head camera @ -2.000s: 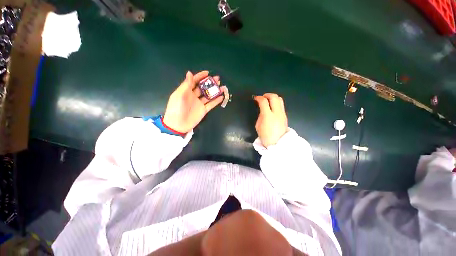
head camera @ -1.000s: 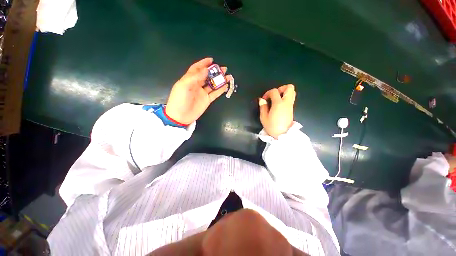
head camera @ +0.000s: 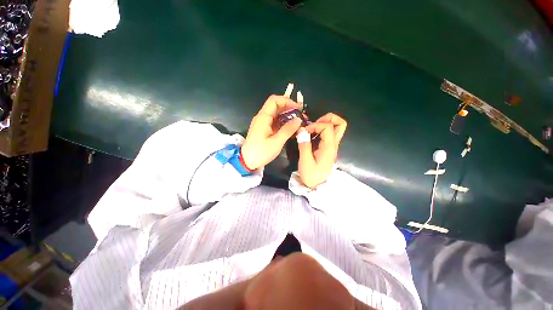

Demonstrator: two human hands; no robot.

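Note:
My left hand (head camera: 265,133) grips a small dark device unit (head camera: 291,115) by its edges, above the green bench. A blue wrist strap with a thin cord and a red band are on my left wrist. My right hand (head camera: 321,145) meets the left at the unit's right side, its fingertips against the unit; a small white cover is on one fingertip. The fingers hide much of the unit. Short white strips (head camera: 288,90) show just beyond the left fingers.
A carton of shiny housings (head camera: 36,79) and crumpled white wipe (head camera: 94,16) are at left. At right are a tan tape strip (head camera: 476,104), a flat black part with orange tail (head camera: 458,124) and a taped-down round-ended cable (head camera: 439,157). A person's pale sleeve (head camera: 532,242) is at lower right.
My hands have come together around the device unit; before, they were apart, with the unit in the left. The unit is now tilted and partly covered. The view has shifted.

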